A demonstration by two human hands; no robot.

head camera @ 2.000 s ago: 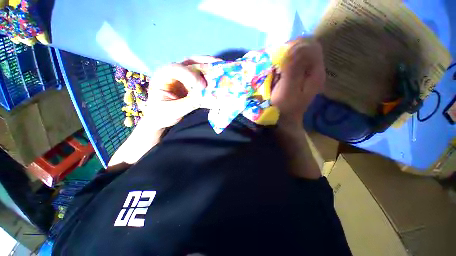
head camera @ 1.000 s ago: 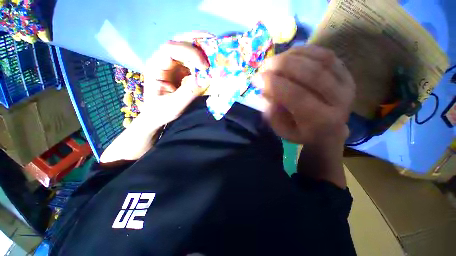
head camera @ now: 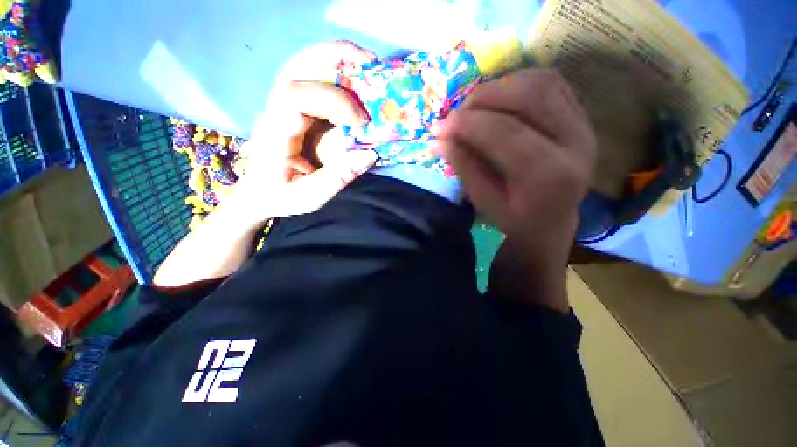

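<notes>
A yellow plush doll (head camera: pixel 498 51) in blue, red and white floral cloth (head camera: pixel 411 98) is held above the table's near edge, close to the black top. My left hand (head camera: pixel 310 131) grips the cloth's left side, with the thumb on its lower edge. My right hand (head camera: pixel 524 144) pinches the cloth's right lower edge and hides part of the doll. The doll's yellow end shows above my right fingers. The light is glaring, so the cloth's detail is partly washed out.
The glue gun (head camera: pixel 660 175) lies on printed cardboard (head camera: pixel 647 52) at the right. A phone (head camera: pixel 773 161) and orange-handled scissors (head camera: pixel 776 229) are at the far right. A crate (head camera: pixel 131 175) of small dolls stands left, above a red stool (head camera: pixel 79 301). Open boxes (head camera: pixel 690 340) are lower right.
My right hand has moved from the doll's right end to the cloth's lower edge. The cloth's hanging corner is now gathered up between both hands. The view has shifted slightly, showing the scissors.
</notes>
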